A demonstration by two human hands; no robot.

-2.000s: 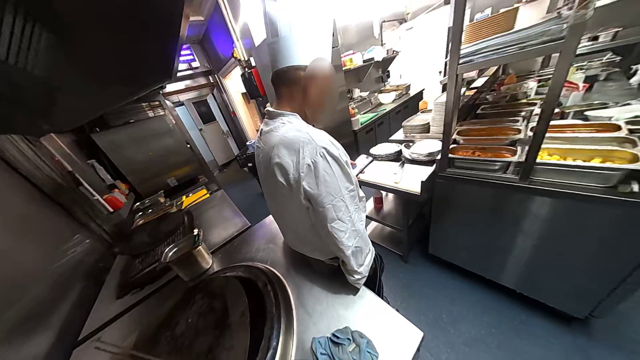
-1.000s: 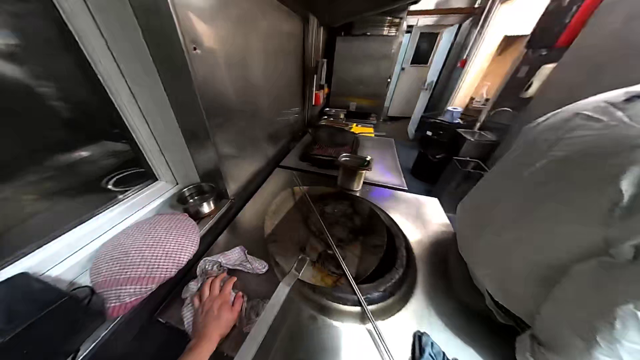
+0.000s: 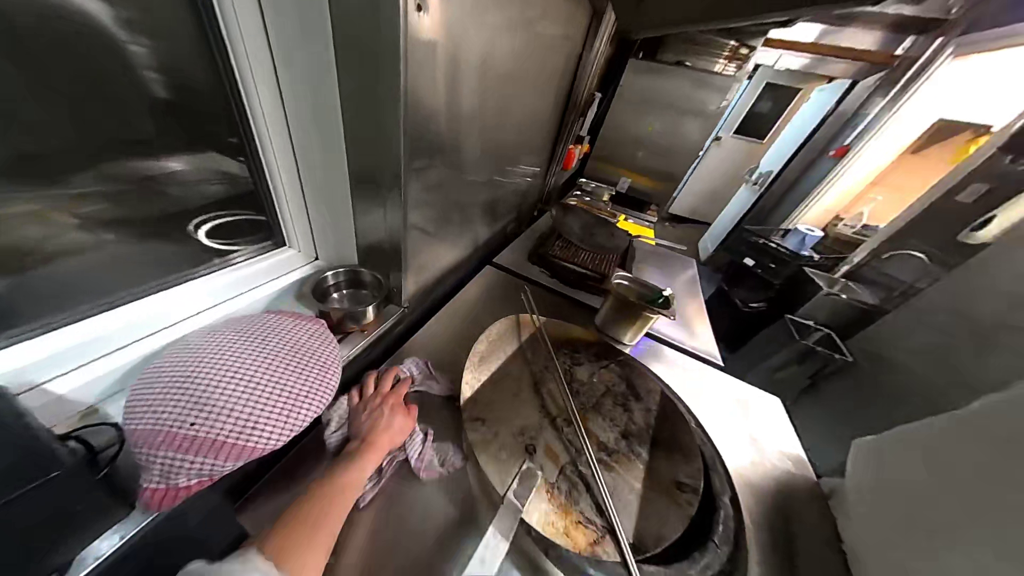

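Observation:
My left hand presses down on a crumpled checked cloth on the steel counter, its fingers spread over the fabric; whether they grip it I cannot tell. Just right of the cloth is a tandoor-like round opening with a round, scorched metal lid over most of it. Two thin metal rods lie side by side across the lid. A flat metal bar or handle reaches onto the lid's near edge. My right hand is not in view.
A cloth-covered round pad and a steel bowl sit on the window ledge at left. Beyond the lid stand a steel container and a grill. A co-worker's pale sleeve is close at the right.
The view has swung left from the co-worker and serving counter to the window side. My left hand, on the cloth one second ago too, remains there.

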